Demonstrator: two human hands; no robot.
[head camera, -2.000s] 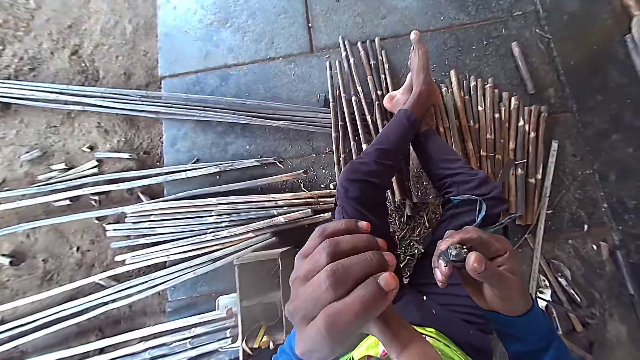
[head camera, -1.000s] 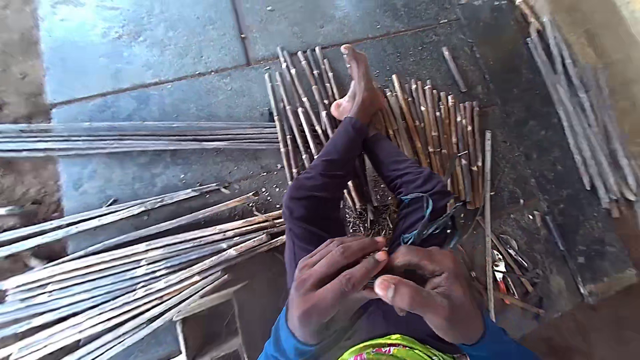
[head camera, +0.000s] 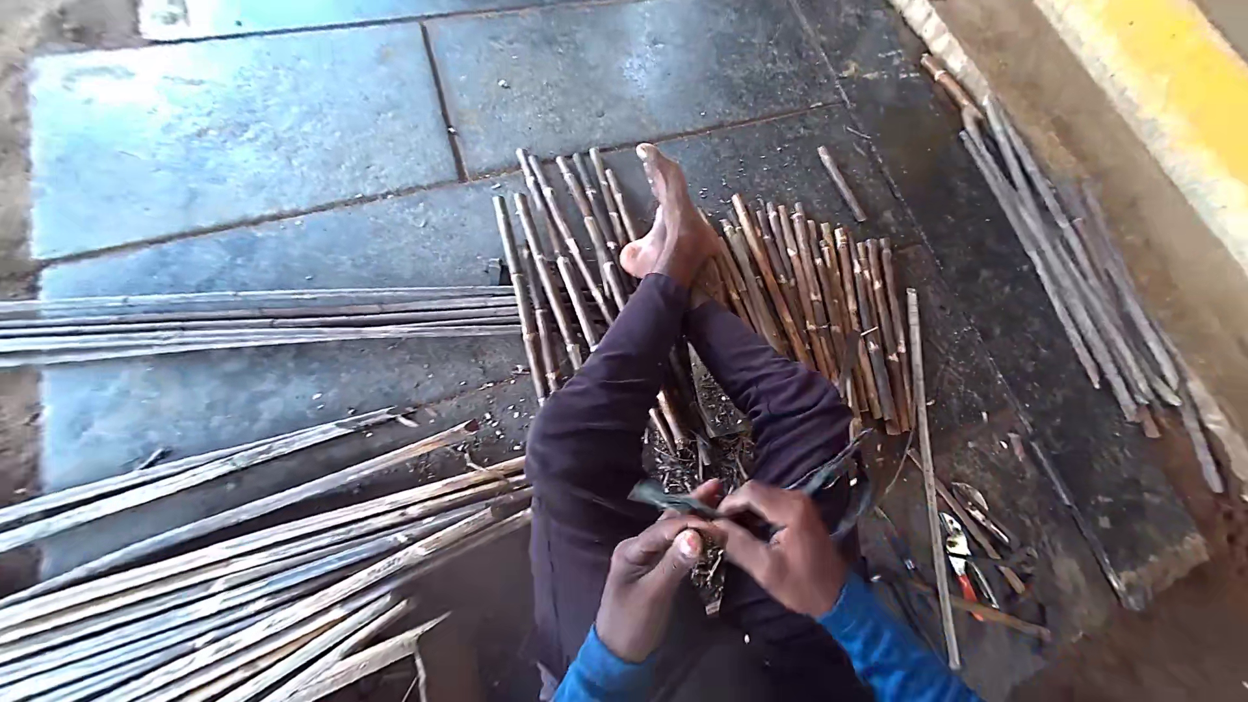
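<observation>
Over my lap, my left hand (head camera: 651, 575) pinches one end of a dark green strip (head camera: 673, 499), which looks like cloth or rubber. My right hand (head camera: 788, 546) meets it at the fingertips and grips the same strip; a loose part of it trails behind that hand over my thigh. Whether a small object sits between the fingertips cannot be told. Beneath the hands, plant shavings (head camera: 710, 575) lie between my legs. Beyond them, short cane sticks (head camera: 809, 283) lie in a row on both sides of my bare foot (head camera: 673, 219).
Long split canes (head camera: 244, 556) spread at the left, with another bundle (head camera: 244, 317) above them. Pliers with red handles (head camera: 960, 556) lie at the right beside a long thin slat (head camera: 931, 478). Grey sticks (head camera: 1063, 263) rest near the wall, and one short stick (head camera: 840, 183) lies apart on the slabs.
My hands, apart two seconds ago, are together. The dark strip has come up into my fingers from beside my right hand. The view has shifted toward the right.
</observation>
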